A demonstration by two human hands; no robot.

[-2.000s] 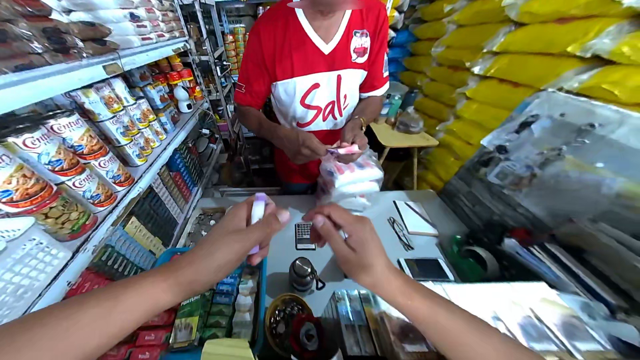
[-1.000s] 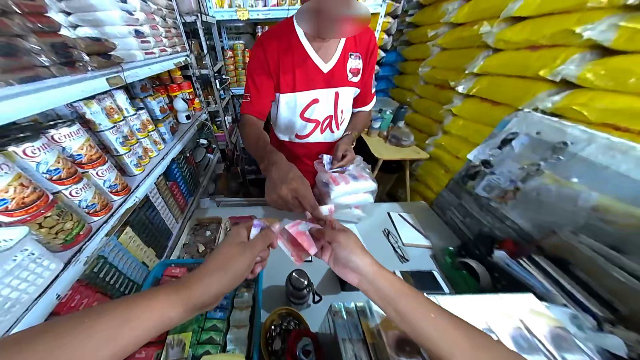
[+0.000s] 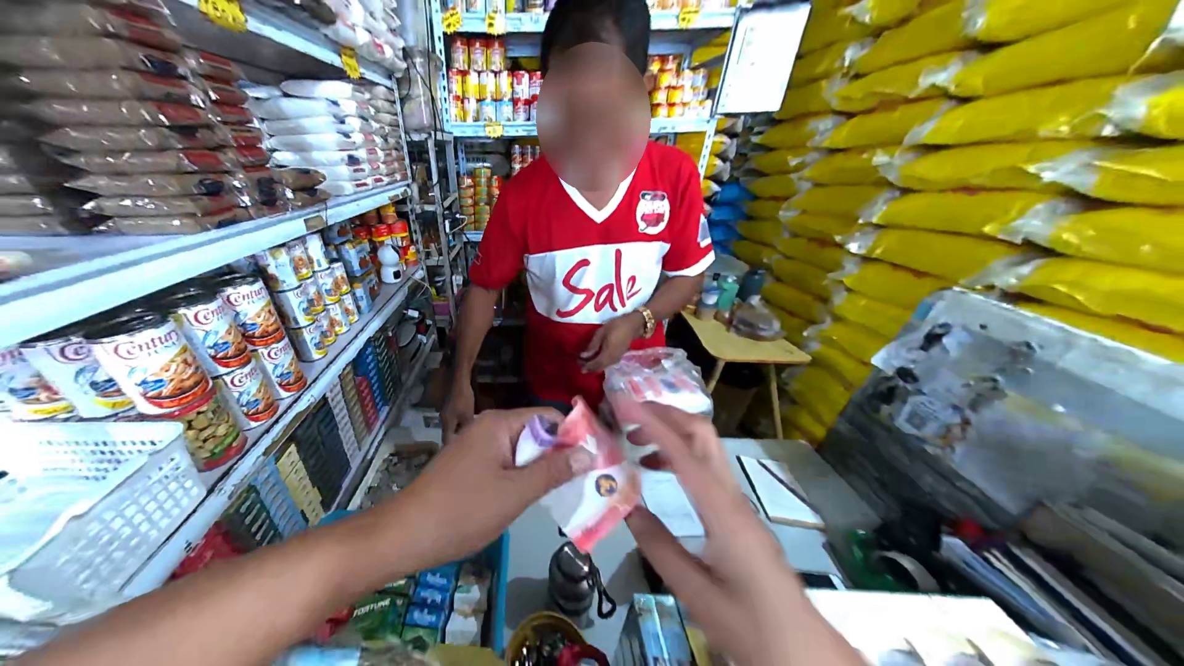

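Note:
Pinkish-red and white banknotes (image 3: 601,490), partly crumpled and folded, are pinched between the thumb and fingers of my left hand (image 3: 513,472). My right hand (image 3: 703,518) is just right of the notes, its fingers spread and blurred; whether a fingertip touches their edge is hard to tell. Across the counter (image 3: 546,592) stands a person in a red and white shirt (image 3: 597,277), with one hand near a clear plastic bag of white packs (image 3: 659,379). Below the notes a dark metal flask (image 3: 571,578) stands upright on the counter.
Shelves with large cans (image 3: 153,361) and a white plastic basket (image 3: 92,509) line the left. Yellow sacks (image 3: 999,194) are stacked at the right. A notebook with a pen (image 3: 782,490) lies on the counter; a blue-rimmed tray (image 3: 499,592) of small packets sits near me.
The person's hand, near the notes between my hands a second ago, has drawn back. My right hand has opened away from the notes. The view has tilted up.

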